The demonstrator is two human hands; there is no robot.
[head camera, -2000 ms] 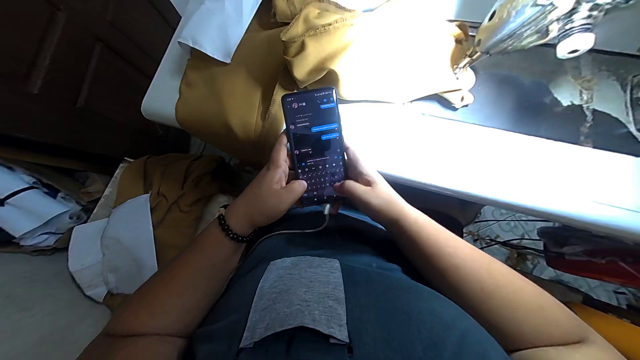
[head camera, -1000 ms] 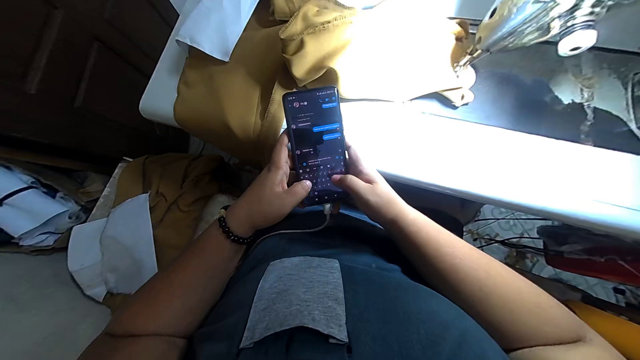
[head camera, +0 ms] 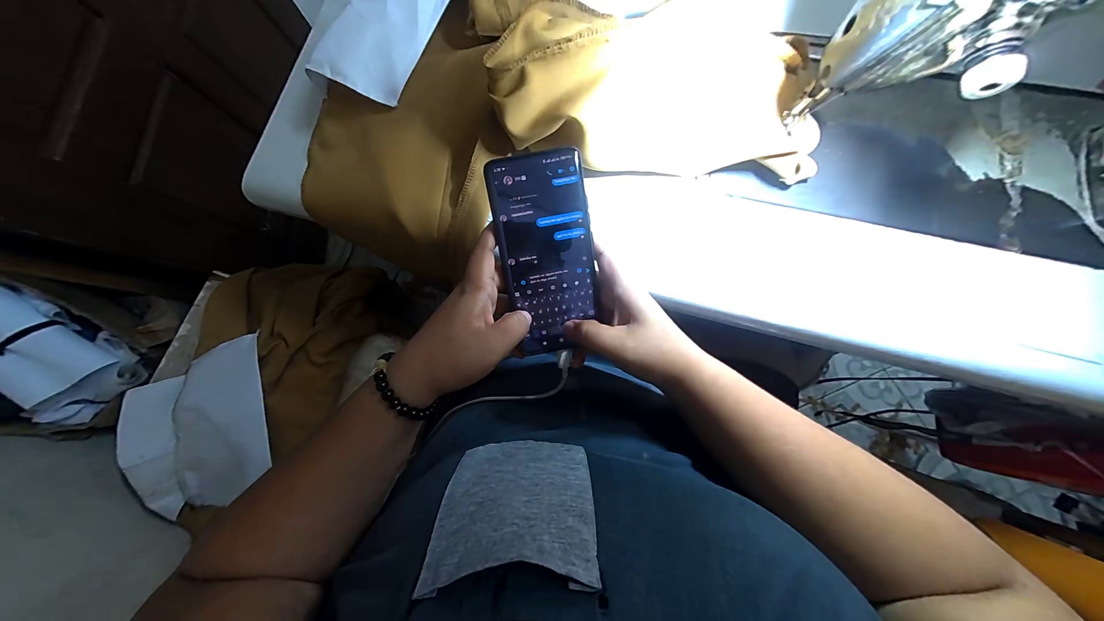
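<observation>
A dark smartphone (head camera: pixel 543 250) is held upright between both hands, its screen lit with a chat and an on-screen keyboard. My left hand (head camera: pixel 470 332) grips its left edge, the thumb over the lower left of the keyboard. My right hand (head camera: pixel 625 323) holds the right edge, its thumb at the bottom of the screen. A white charging cable (head camera: pixel 526 397) is plugged into the phone's lower end. Behind the phone, mustard-yellow fabric (head camera: pixel 388 164) lies over the table's left part. A piece of grey fabric (head camera: pixel 517 509) rests on my lap.
A sewing machine (head camera: pixel 914 43) stands at the back right, over the bunched yellow fabric. The white table edge (head camera: pixel 862 328) runs along the right. White fabric pieces (head camera: pixel 220 423) and brown cloth (head camera: pixel 293 345) lie at the left. Dark cables and a red object (head camera: pixel 1018 448) are below the table.
Both thumbs have shifted slightly over the phone's keyboard. The hands still hold the phone in about the same place.
</observation>
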